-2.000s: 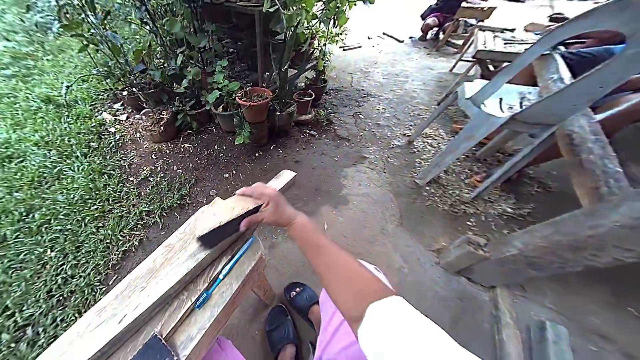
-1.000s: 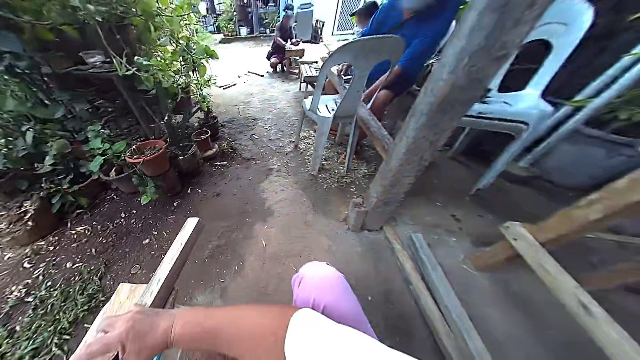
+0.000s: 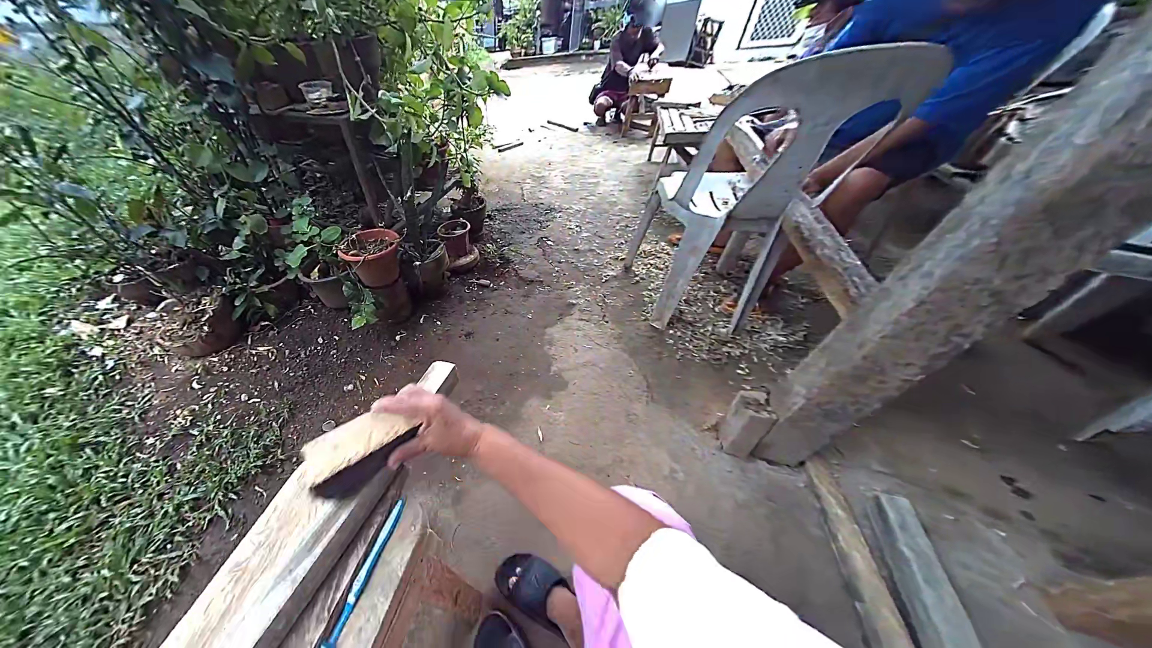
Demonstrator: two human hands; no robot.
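My right hand (image 3: 434, 423) reaches in from the lower right and grips a pale wooden block with a dark side (image 3: 358, 454). The block lies on top of a long squared wooden beam (image 3: 279, 540), close to its far end; whether its dark side is bristle or abrasive cannot be told. Beside the beam, a blue pen-like stick (image 3: 369, 562) rests on a wooden bench (image 3: 392, 576). My left hand is out of view.
Potted plants (image 3: 369, 256) and grass (image 3: 72, 504) border the left. A grey plastic chair (image 3: 720, 193) stands ahead, near a seated person in blue (image 3: 945, 81). Another person (image 3: 628, 67) crouches farther off. A thick slanting post (image 3: 954, 261) and loose planks (image 3: 918, 567) are at right.
The view swung right, then partly back left. My right hand, low at the left edge a second ago, now shows whole with the block on the beam.
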